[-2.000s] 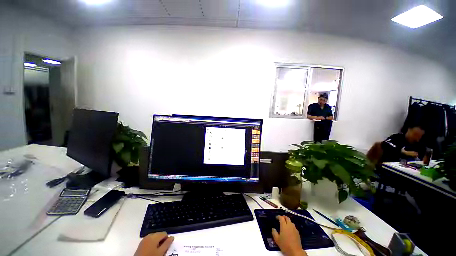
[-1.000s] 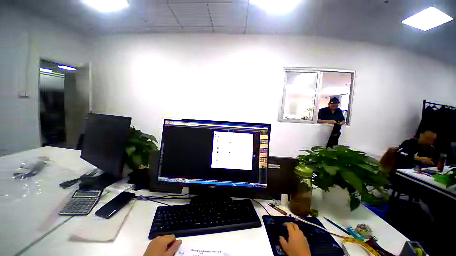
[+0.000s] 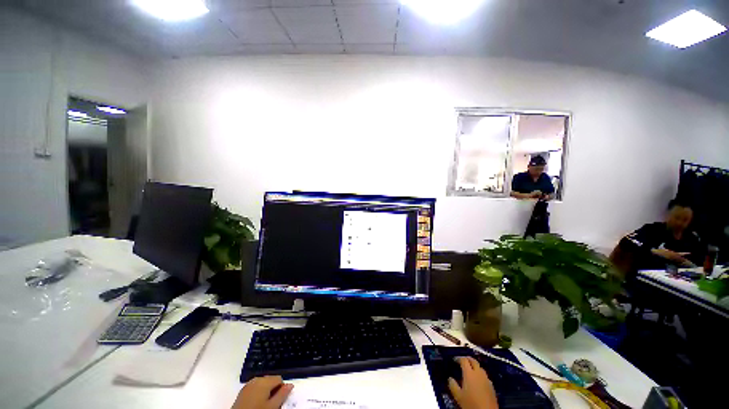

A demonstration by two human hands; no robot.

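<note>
My right hand rests on the black mouse pad, right of the keyboard. It lies over a small dark thing, likely the mouse, mostly hidden under the palm. My left hand lies at the lower picture edge, partly cut off, beside the left end of a white printed sheet; whether it holds the sheet is not clear. The monitor shows a black screen with a white window and small coloured pieces along its right side.
Left are a calculator, a phone on paper, a dark monitor and clear plastic. Right are a bottle, a plant and a tape measure. One person stands at the window; another sits at a right-hand desk.
The view has turned slightly left and up, so the desk things sit further right and lower. The hands keep their places by the sheet and on the pad. The seated person's head has lifted.
</note>
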